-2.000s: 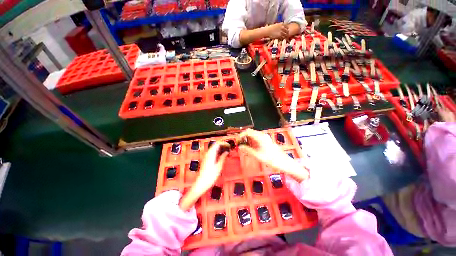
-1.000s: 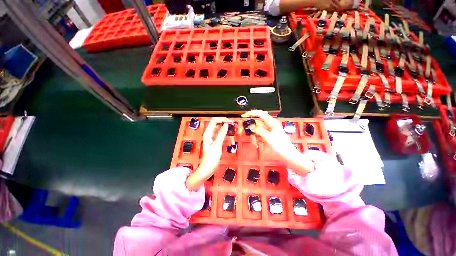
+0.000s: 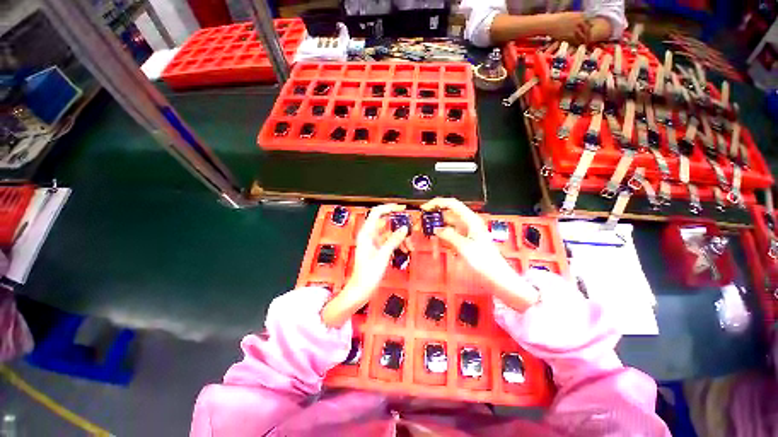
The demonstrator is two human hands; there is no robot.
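My left hand (image 3: 375,247) holds a small dark watch head (image 3: 400,223) in its fingertips. My right hand (image 3: 465,236) holds another dark watch head (image 3: 433,222) beside it, with a small gap between them. Both are above the back row of the orange-red working tray (image 3: 415,334). More dark watch heads with shiny edges lie in the tray's pockets, such as one at the front right (image 3: 513,367). Some flash white with glare. My hands and forearms hide part of the tray's pockets.
A second red tray (image 3: 358,148) of watch heads sits behind on a dark green board (image 3: 341,175) with a ring-like piece. A metal post (image 3: 183,136) stands left. Strapped watches (image 3: 627,154) heap at right. A white paper (image 3: 614,282) and red parts box (image 3: 695,254) lie right. Another person's hands rest behind.
Two seconds ago my hands were lower over the tray with the pieces mostly hidden. Now both watch heads show side by side. The view has shifted, so the bench sits differently in the frame.
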